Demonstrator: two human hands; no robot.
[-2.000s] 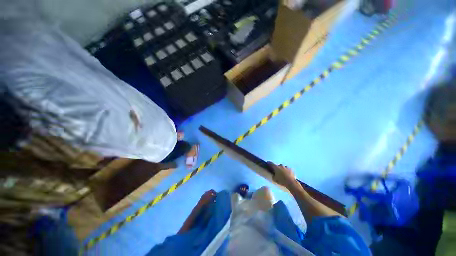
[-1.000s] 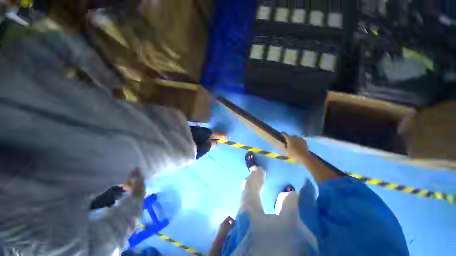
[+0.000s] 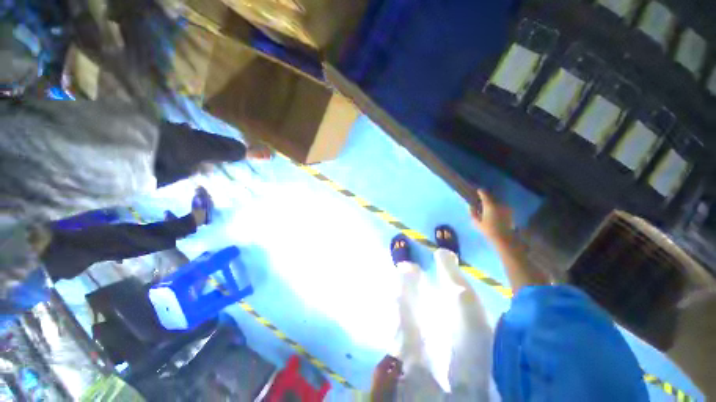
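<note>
A flattened carton or cardboard sheet (image 3: pixel 404 137), seen nearly edge-on, slants from the upper middle down to my right hand. My right hand (image 3: pixel 491 216) is closed on its lower right edge, with the fingers partly hidden behind it. The sheet's far end is beside an open brown carton (image 3: pixel 271 106); I cannot tell whether they touch. My left hand (image 3: pixel 387 373) hangs low at the bottom centre, small and blurred, and I cannot make out its fingers.
Dark component trays (image 3: pixel 581 126) stand at the upper right, above a carton with a dark slatted insert (image 3: pixel 640 275). A person in a grey smock (image 3: pixel 78 157) is at the left. A blue stool (image 3: pixel 204 286) and a red stool (image 3: pixel 298 385) stand lower left. Striped tape (image 3: pixel 353 196) crosses the floor.
The view has turned, and the open carton and blue stool are now nearer the middle. My right hand still holds the sheet, whose far end is now higher in view.
</note>
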